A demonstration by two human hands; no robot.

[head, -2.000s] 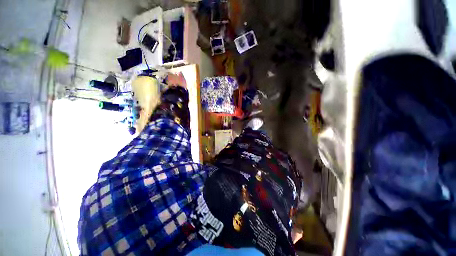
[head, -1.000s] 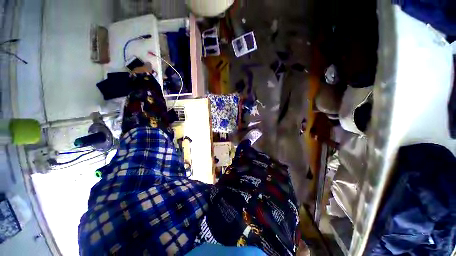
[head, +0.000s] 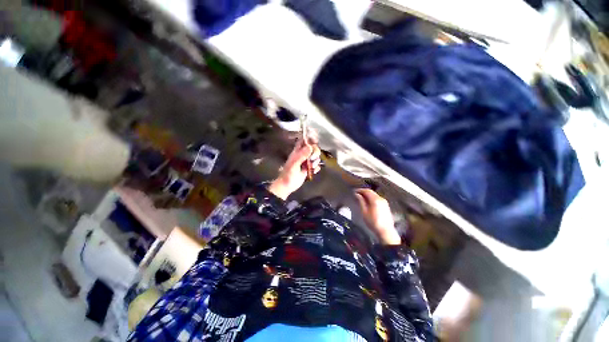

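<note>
My left hand (head: 297,165) is in the middle of the view, in front of my body. It grips a thin, long object (head: 306,137), seen edge-on and upright; I cannot tell for certain what it is. My right hand (head: 379,212) is to its right, blurred, with fingers loosely bent and nothing visible in it. A large dark navy garment (head: 467,140) lies on the white worktable (head: 267,50), beyond both hands and touching neither. It is bunched in folds, and a small pale spot shows on it.
The worktable's front edge runs diagonally from upper left to lower right. Scraps and white-framed squares (head: 206,159) lie on the floor at the left. A white side surface with a dark rectangle (head: 100,300) is at lower left. More dark blue cloth (head: 227,15) lies on the worktable's far left.
The view has turned from the side surface to the worktable and garment. My left hand has come from that surface to my front, now holding the thin object. My right hand has come into clear view.
</note>
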